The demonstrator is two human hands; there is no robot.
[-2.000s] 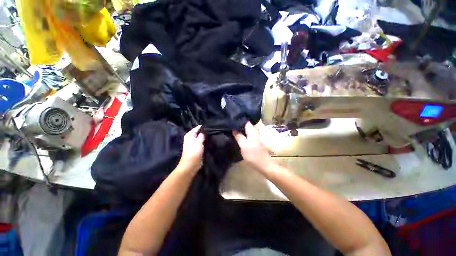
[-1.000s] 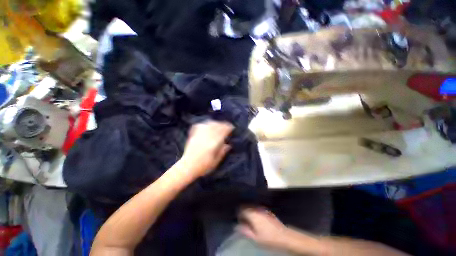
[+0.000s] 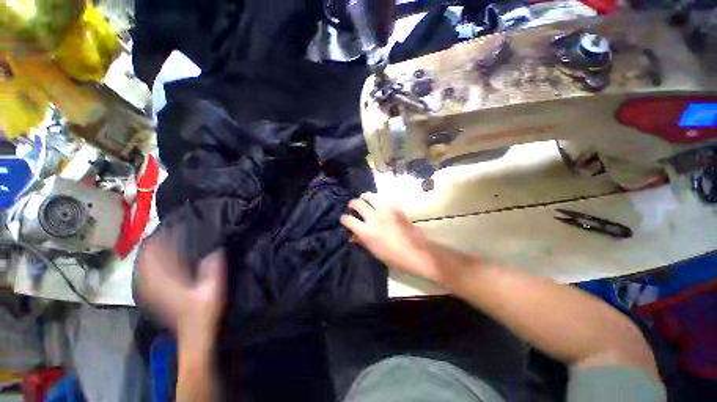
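Note:
A dark garment [image 3: 267, 196], partly matte and partly shiny and wrinkled, lies over the table left of the sewing machine [image 3: 472, 86] and hangs over the front edge. My left hand [image 3: 181, 286] is blurred over the garment's left part, thumb and fingers apart, holding nothing visible. My right hand [image 3: 385, 235] rests at the garment's right edge, just below the lit needle area; its fingers are bent, and whether they pinch cloth cannot be told.
Black thread snips [image 3: 593, 223] lie on the machine table [image 3: 503, 251] to the right. A grey motor-like unit [image 3: 67, 216] and a red strip [image 3: 140, 208] are at left. Yellow cloth [image 3: 86, 43] is at upper left. A blue and red bin [image 3: 684, 314] is below right.
My left hand has moved left, off the garment's middle, and opened. My right hand has risen from the lap to the garment's right edge. The small white rectangle on the cloth no longer shows.

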